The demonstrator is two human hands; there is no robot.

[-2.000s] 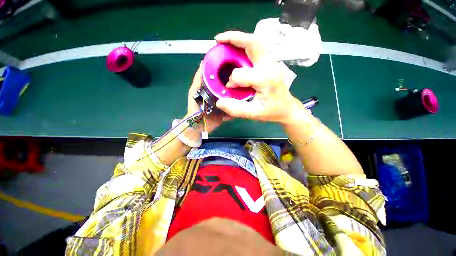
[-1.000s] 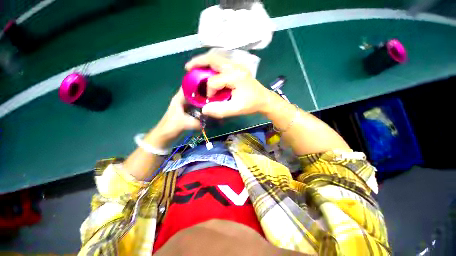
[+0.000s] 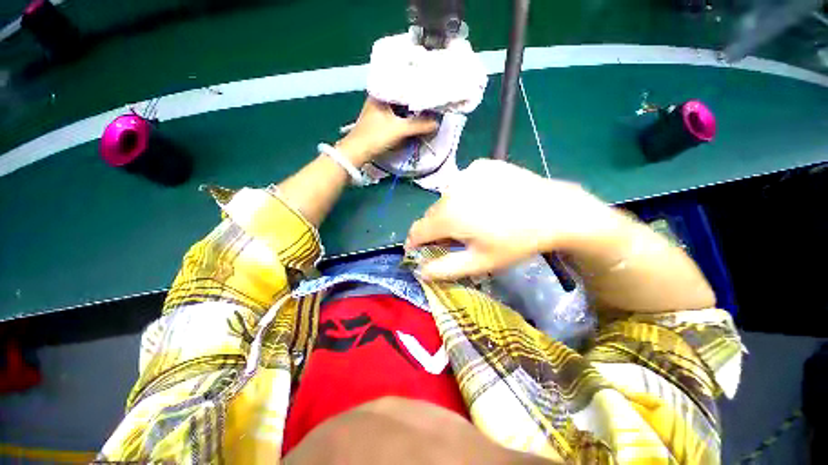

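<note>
My left hand (image 3: 389,129) is under the white ram padding (image 3: 427,74) of the press, around a dark housing (image 3: 399,111) that is mostly hidden by the hand and padding. Thin wires hang from it, one blue, over the pale press base (image 3: 413,162) and white cloth (image 3: 447,150). My right hand (image 3: 486,218) is bright and overexposed, near my waist. The long dark press lever (image 3: 511,86) runs down to this hand's upper edge. Its lower end is hidden, so I cannot tell if the fingers grip it.
A housing with a magenta end (image 3: 127,141) lies at the left of the green bench (image 3: 263,218). Another (image 3: 697,122) lies at the right. A third (image 3: 41,16) is at the far upper left. A blue bin (image 3: 708,254) is below the bench at the right.
My left hand has moved forward with the housing to under the ram padding. My right hand has let go of the housing and moved down and right. The press lever has come into view.
</note>
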